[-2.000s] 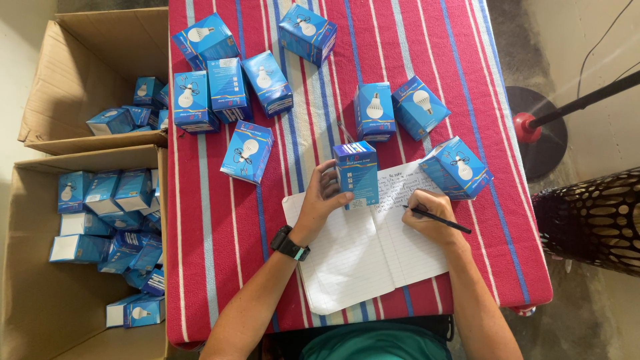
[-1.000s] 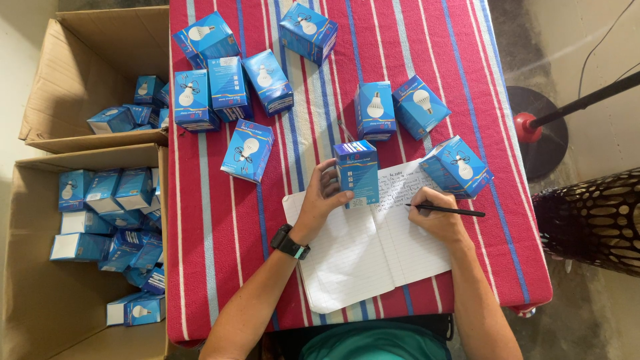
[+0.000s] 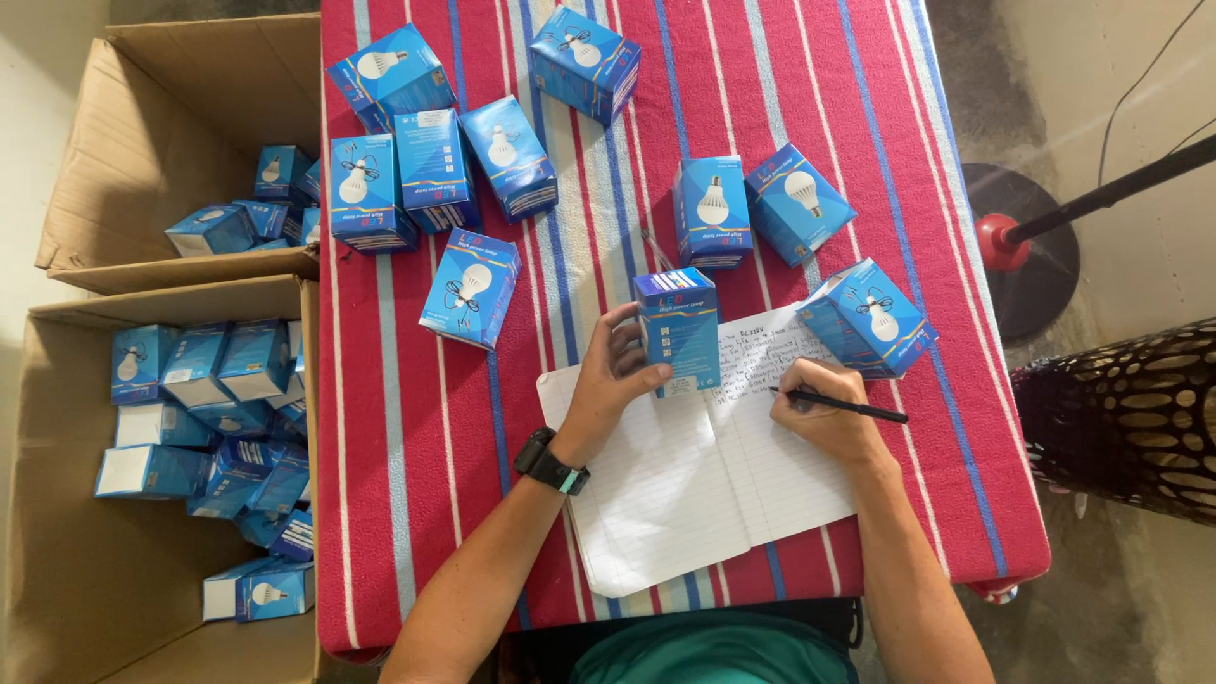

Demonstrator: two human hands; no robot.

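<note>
My left hand, with a black watch on its wrist, grips a blue LED lamp box that stands over the top of an open lined notebook. My right hand holds a black pen, its tip at the handwriting on the right page. The left page is blank. Beside the notebook's upper right corner lies another lamp box, with two more boxes just above. A pen-like thing, partly hidden, lies behind the held box.
Several lamp boxes rest on the striped red tablecloth at the upper left. Left of the table stand two open cardboard cartons with more lamp boxes inside. A black stand base and a perforated dark basket-like object are at the right.
My right hand and the pen have shifted slightly over the right page, and the pen's tilt has changed. My left hand stays on the same box.
</note>
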